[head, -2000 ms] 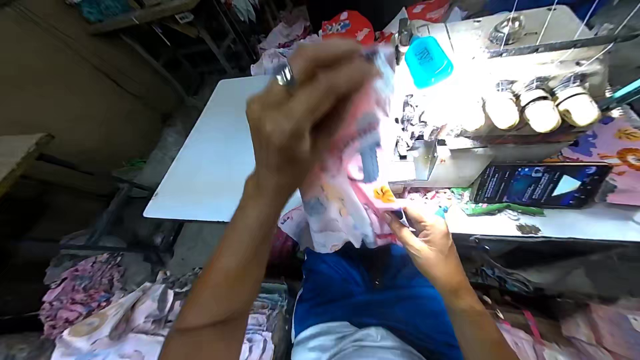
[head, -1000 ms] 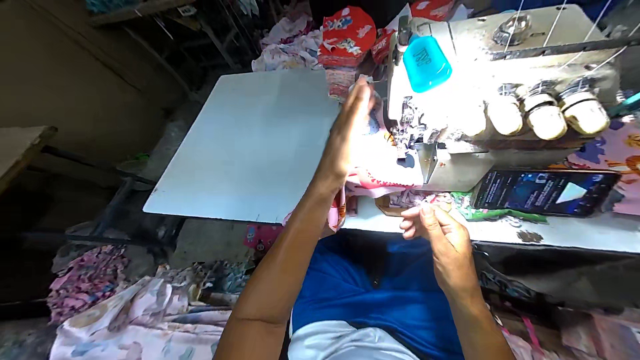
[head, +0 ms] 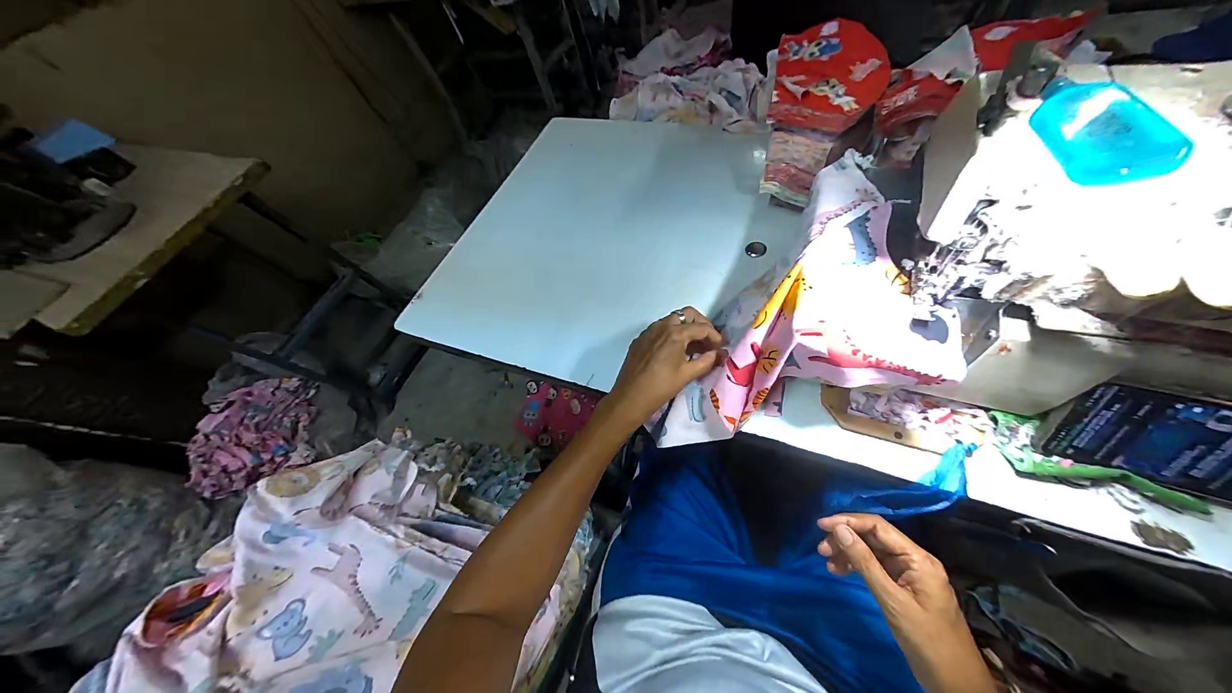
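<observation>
A pink and white printed fabric piece (head: 828, 298) lies at the sewing machine (head: 1039, 250), one part of it beneath the needle area and the rest bunched over the table's front edge. My left hand (head: 674, 354), with a ring on it, is at the left border of this fabric, fingers bent; whether it pinches the cloth is unclear. Over my lap, my right hand (head: 885, 568) hovers with loosely curled fingers and nothing in it. Bright glare hides much of the needle area.
The white tabletop (head: 597, 241) extends left. Red printed fabric (head: 830, 72) stacks stand behind. A blue plastic tray (head: 1112, 133) rests on the machine, and a phone (head: 1145, 438) lies at right. Printed cloth (head: 337, 577) is heaped at lower left; another table (head: 144, 231) stands far left.
My left hand has come back from beside the needle area to the fabric's left border. My right hand, on the fabric two seconds ago, has moved down over my lap. The view has shifted.
</observation>
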